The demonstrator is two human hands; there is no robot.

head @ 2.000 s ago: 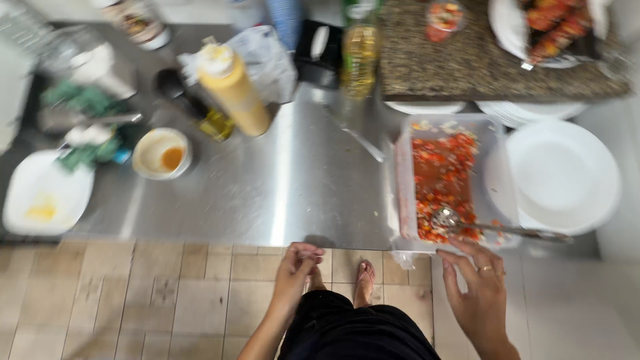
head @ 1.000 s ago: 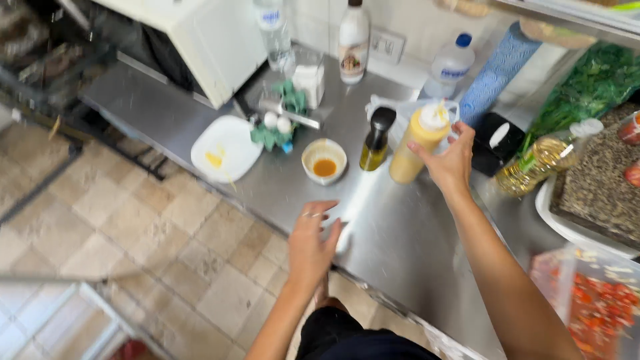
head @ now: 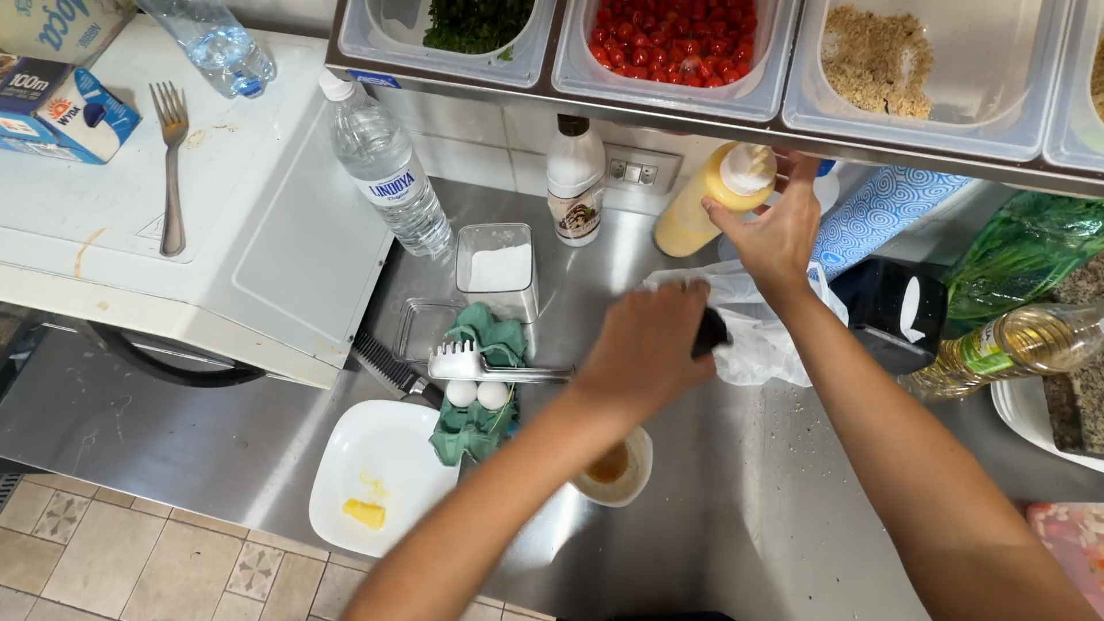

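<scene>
My right hand (head: 776, 216) grips a squeeze bottle of yellow sauce (head: 707, 203) near its white cap, at the back of the steel counter. My left hand (head: 651, 345) is closed around the black top of a small bottle (head: 711, 333); the rest of that bottle is hidden by the hand. Below the left wrist is a small bowl with brown liquid (head: 634, 479). A crumpled white plastic bag (head: 759, 345) lies beneath and between the hands. To the left, a serving tool (head: 517, 373) rests across a green egg carton (head: 470, 431) holding two eggs.
A square white plate (head: 332, 466) with yellow bits sits front left. Behind stand a clear water bottle (head: 388, 172), a tub of white powder (head: 530, 293) and a sauce bottle (head: 575, 194). A shelf of food tubs (head: 673, 99) overhangs the back. An oil bottle (head: 1000, 349) lies right.
My right hand has moved the yellow squeeze bottle back toward the wall. My left hand, empty one second ago, has closed on the black-topped bottle. The view has shifted left and up.
</scene>
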